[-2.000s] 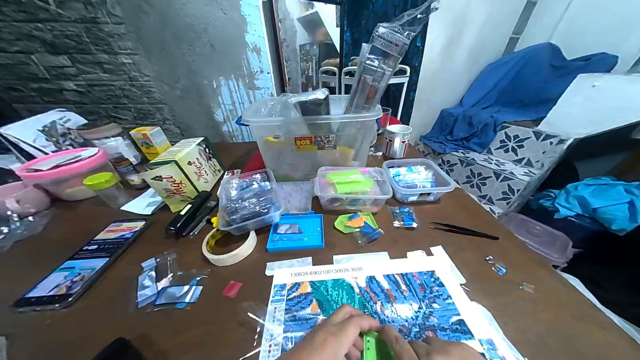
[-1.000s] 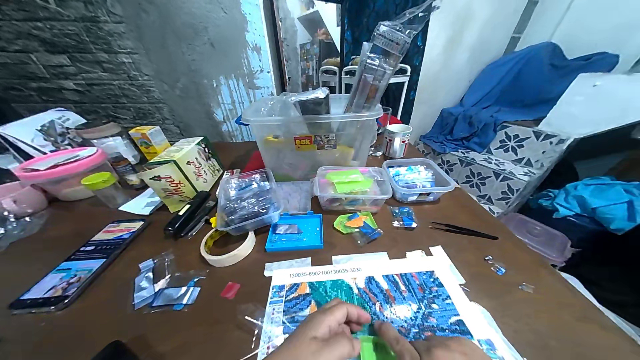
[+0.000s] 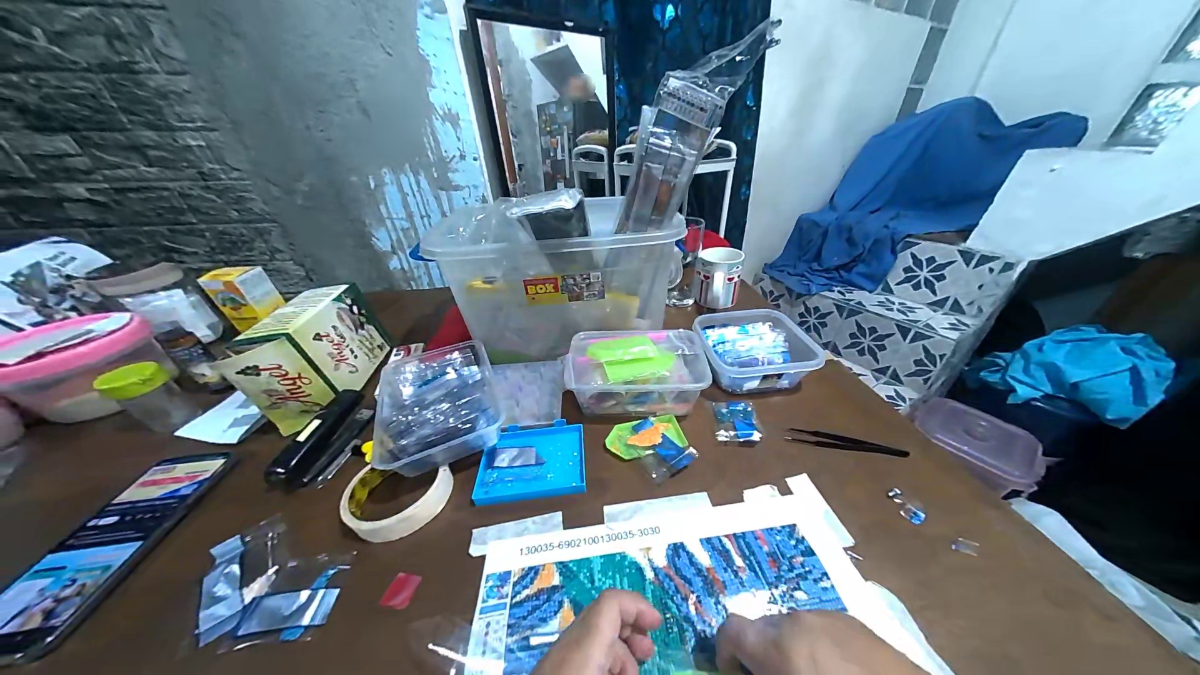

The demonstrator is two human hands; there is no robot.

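Note:
A diamond-painting canvas (image 3: 656, 562), partly covered with blue, green and orange pieces, lies at the bottom centre, its top edge under strips of masking tape. My left hand (image 3: 605, 637) is over its lower middle, fingers curled. Just to the right, my right hand (image 3: 806, 642) bends down over the canvas, its fingertips mostly hidden. A sliver of a green thing (image 3: 689, 671) shows at the frame's bottom edge between the hands; whether either hand grips it cannot be told.
Behind the canvas are a blue tray (image 3: 531, 469), a masking tape roll (image 3: 397, 506), lidded containers (image 3: 637, 373) and a large clear bin (image 3: 553, 281). Black tweezers (image 3: 848, 442) lie at the right. A smartphone (image 3: 103, 553) and small plastic bags (image 3: 267, 595) are at the left.
The green thing between my hands has moved down, nearly out of view. My right hand now lies more across the canvas's lower right part.

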